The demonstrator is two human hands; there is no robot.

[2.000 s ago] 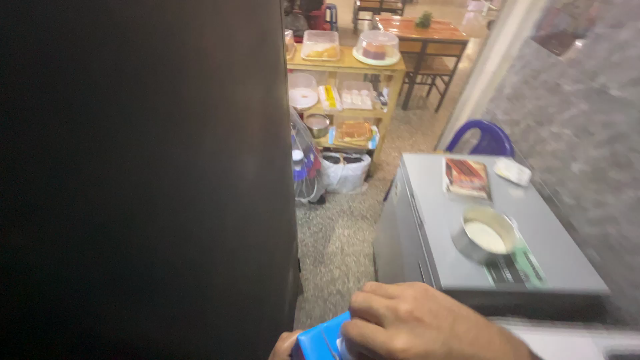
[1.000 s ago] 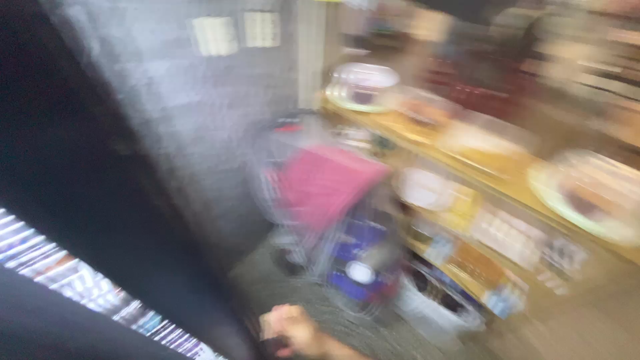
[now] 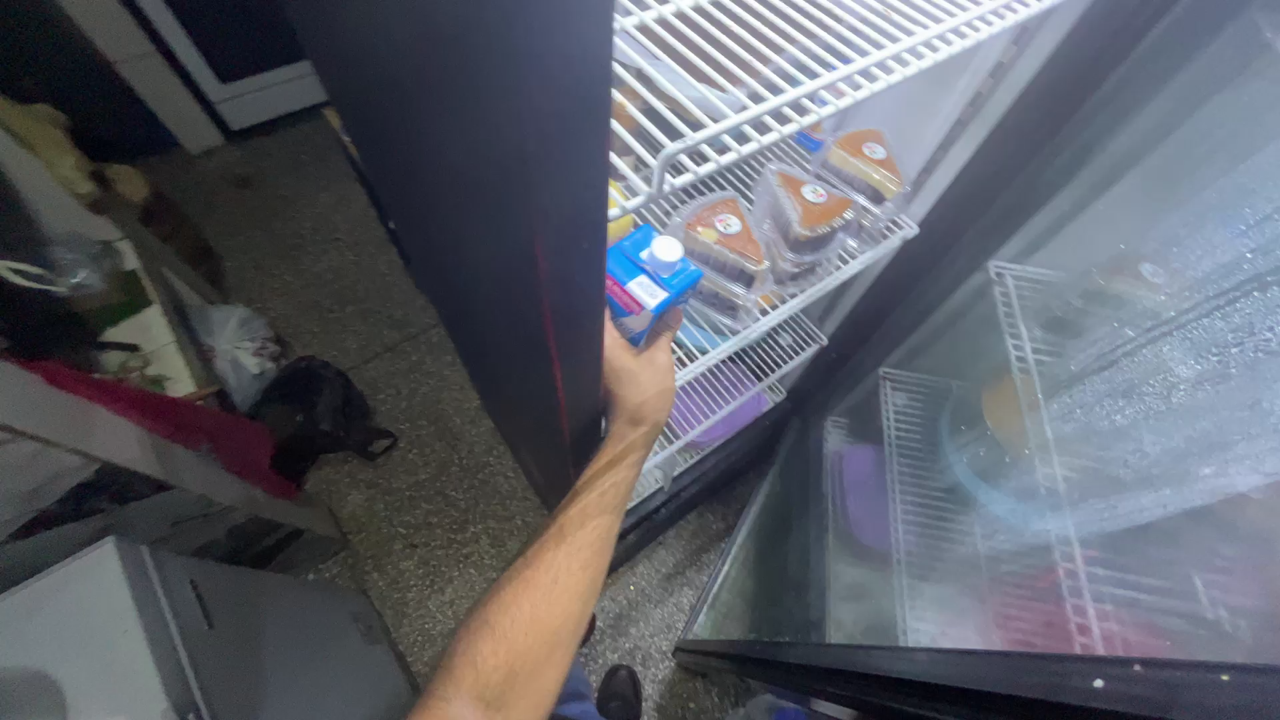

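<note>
My left hand (image 3: 640,375) reaches in at the open front of a glass-door refrigerator, gripping a blue carton (image 3: 655,275) with a white screw cap. The thumb lies on the carton's near right side; the other fingers are mostly hidden. Beside the carton, wedge-shaped cake slices in clear plastic boxes (image 3: 722,240) sit on a white wire shelf (image 3: 800,290). Another wire shelf (image 3: 780,100) is above them. The glass door (image 3: 1000,560) stands open at the right, with shelves reflected in it. My right hand is out of view.
The refrigerator's dark side wall (image 3: 480,200) rises left of my hand. A purple container (image 3: 720,405) lies on a lower shelf. At the left are a black plastic bag (image 3: 318,415) on the speckled floor and a grey cabinet (image 3: 260,620). A dark shoe (image 3: 620,692) shows below.
The view has swung round to the refrigerator's interior, with its door open. The blue carton, at the bottom edge with both hands two seconds ago, is now at the shelf in my left hand.
</note>
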